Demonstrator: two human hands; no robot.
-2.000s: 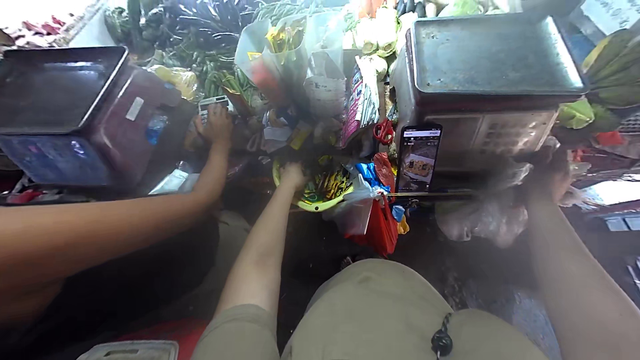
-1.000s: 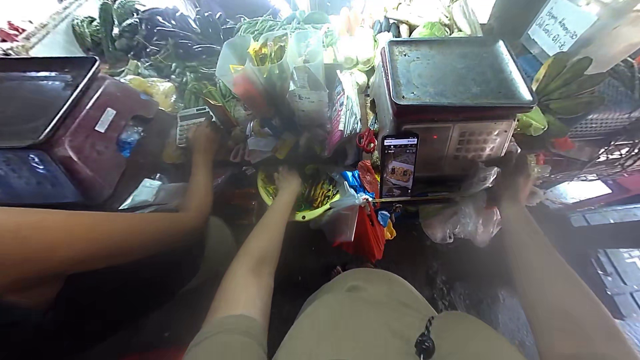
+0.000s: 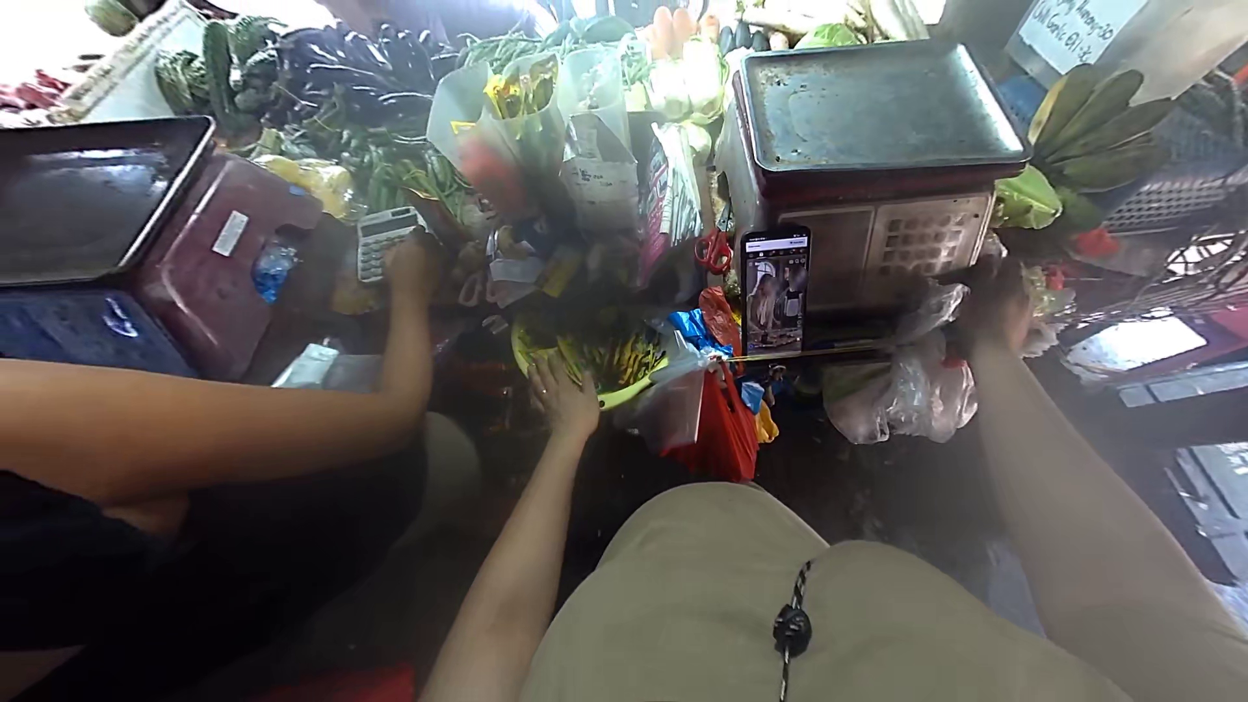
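Observation:
My left hand (image 3: 564,395) rests on the near left rim of a yellow-green basket (image 3: 629,392), fingers spread. Dark and yellow pieces, too blurred to name, lie inside it. My right hand (image 3: 996,307) is beside the right end of a weighing scale (image 3: 887,107), near clear plastic bags (image 3: 912,395); its fingers are in shadow, so its grip is unclear. Against the front of that scale leans a smartphone (image 3: 776,292) with a lit screen. Red-handled scissors (image 3: 715,252) and a red plastic bag (image 3: 726,429) are between the basket and the phone.
At the left, another person's hand (image 3: 409,263) is at a calculator (image 3: 385,239), beside a second scale (image 3: 93,195). Vegetables, including eggplants (image 3: 356,73) and leafy greens (image 3: 682,83), cover the far side. Clear bags (image 3: 531,127) stand before them. Green bananas (image 3: 1097,127) lie right of the near scale.
My left hand was over the inside of the basket and is now at its near left rim. The phone's screen shows a different picture.

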